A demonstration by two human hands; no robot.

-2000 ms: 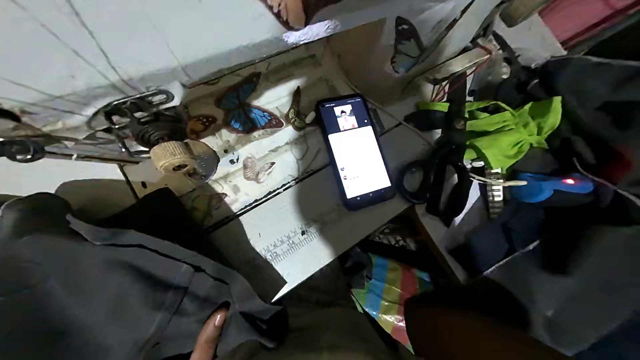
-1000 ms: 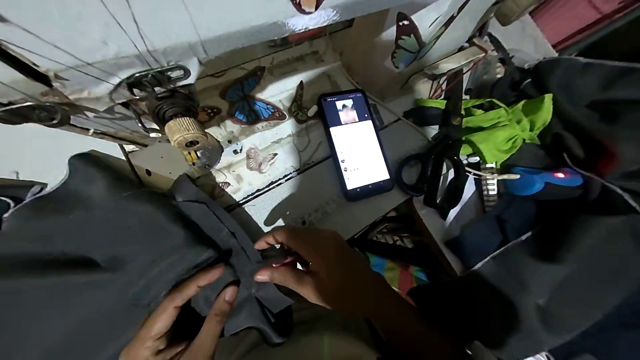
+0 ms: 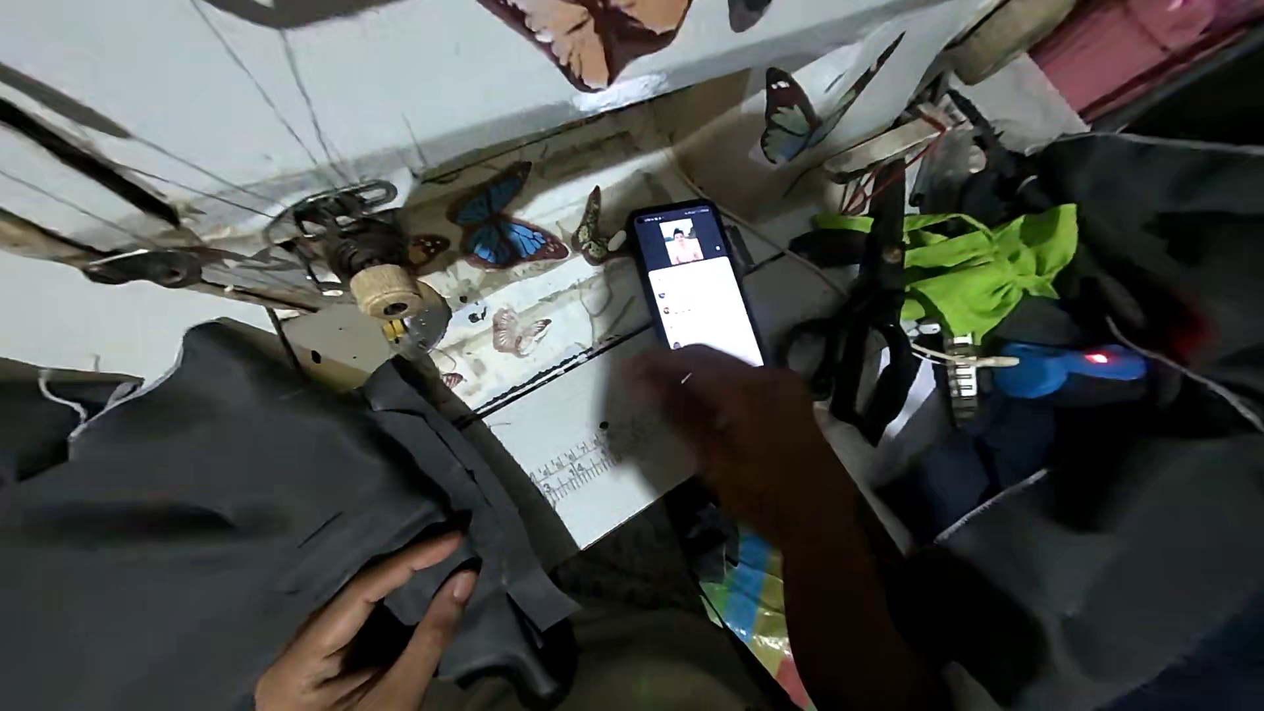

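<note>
My left hand [image 3: 370,627] pinches the folded edge of a dark grey cloth piece [image 3: 237,494] between thumb and fingers at the lower left. Over the white sewing machine bed [image 3: 592,484], my right hand [image 3: 716,425] is blurred, close to the lower end of a lit smartphone [image 3: 701,286]; whether it touches the phone or holds anything cannot be told. Black-handled scissors [image 3: 874,346] lie just right of the phone. A wooden bobbin-like knob [image 3: 385,291] on the machine stands above the cloth.
A bright green cloth [image 3: 987,262] lies at the right, near a blue tool [image 3: 1071,367] with a red light. More dark grey cloth [image 3: 1165,553] is heaped at the far right. Below the bed is a colourful striped bag [image 3: 755,592]. Butterfly stickers [image 3: 504,222] decorate the machine.
Both hands were at the grey cloth one second ago. My right hand has left it and moved up and right toward the phone, while my left hand stays on the cloth.
</note>
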